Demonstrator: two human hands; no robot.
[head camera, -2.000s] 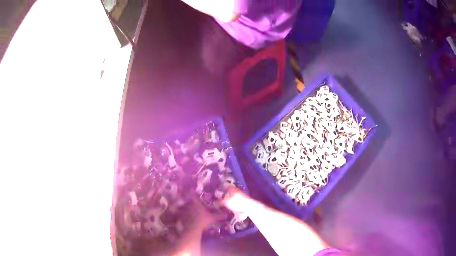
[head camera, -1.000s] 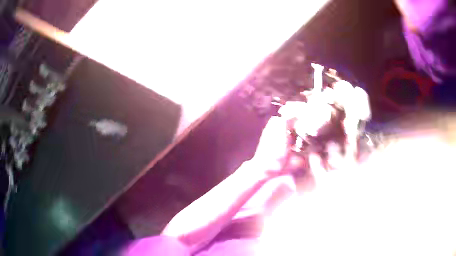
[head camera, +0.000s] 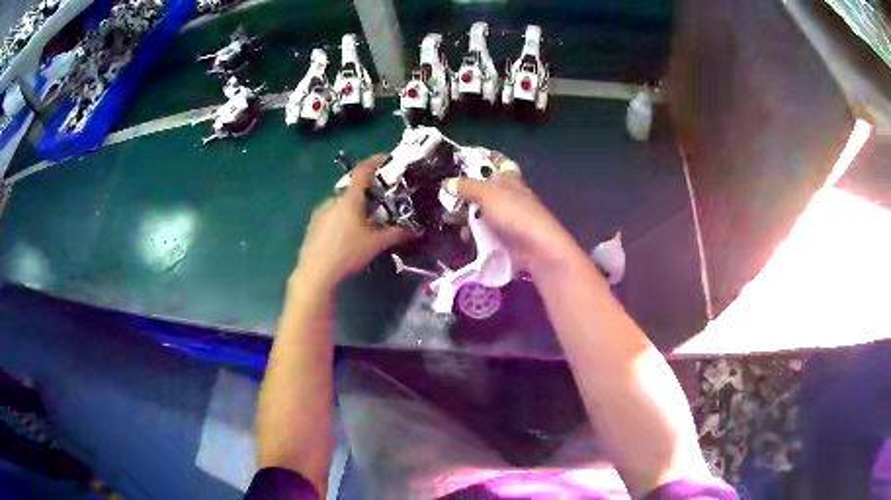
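Note:
My left hand (head camera: 342, 234) is over the green bench, its fingers closed around a dark and white part-built scooter body (head camera: 410, 156). My right hand (head camera: 508, 210) is beside it, its fingers and thumb on white pieces at the top of another scooter body (head camera: 484, 259). That body has a pale wheel (head camera: 480, 300) at its lower end and a small red spot. The fingers hide parts of both bodies, and I cannot tell whether the two touch.
Several white scooters with red spots (head camera: 529, 78) stand at the bench's far side, with smaller part-built units (head camera: 234, 109) to their left. A blue crate (head camera: 107, 83) is far left. White glue bottles (head camera: 610, 258) (head camera: 639, 115) are right. Glare (head camera: 811, 273) covers the right edge.
The view has swung from the floor crates to the green bench. Both hands are now over the bench with scooter bodies; earlier they were at a crate and then blurred among white parts.

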